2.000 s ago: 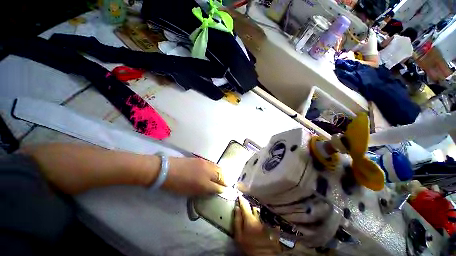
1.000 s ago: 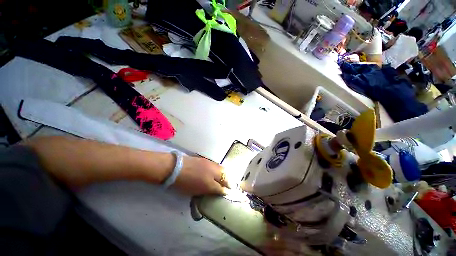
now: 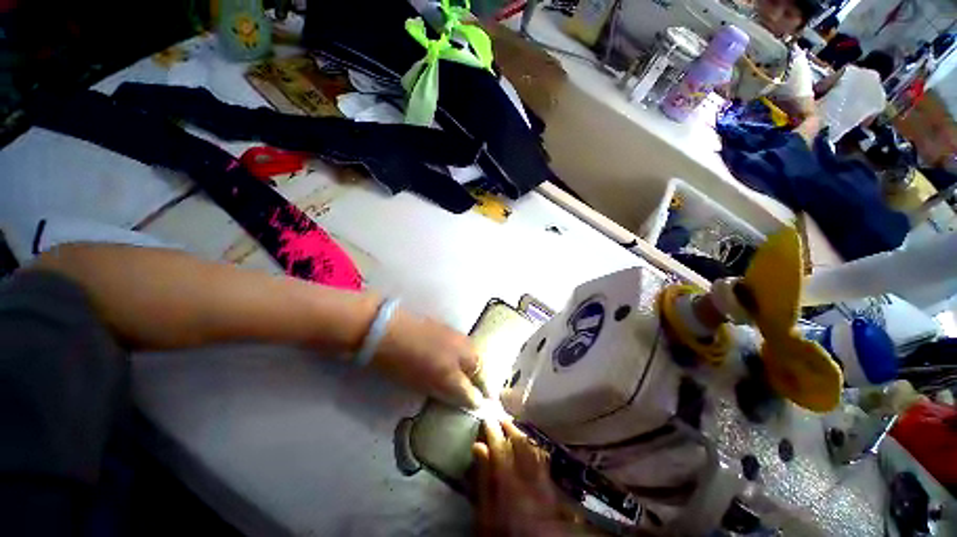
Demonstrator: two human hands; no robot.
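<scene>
My left hand (image 3: pixel 425 357), with a pale bracelet at the wrist, has its fingers together and bent down on the work at the bright needle area. A white strip (image 3: pixel 94 233) with a dark edge shows at the left and passes under my left forearm. My right hand (image 3: pixel 514 477) comes from the bottom edge, its fingertips near the needle and beside my left fingertips. Glare hides the needle, the presser foot and what my right fingertips touch. The white sewing machine head (image 3: pixel 593 351) stands just right of both hands, above the beige machine bed (image 3: pixel 446 441).
A black strip with a pink end (image 3: pixel 315 252) lies beyond my left forearm, near a red loop (image 3: pixel 271 160). A dark bundle with a green tie (image 3: pixel 425 79) lies at the far edge. A phone (image 3: pixel 498 325) lies beside the machine head. Yellow blades (image 3: pixel 782 320) stand on the machine.
My right hand has come back beside the needle from lower down, out of clear view. My left forearm now covers more of the white strip. A person's head shows at the top right.
</scene>
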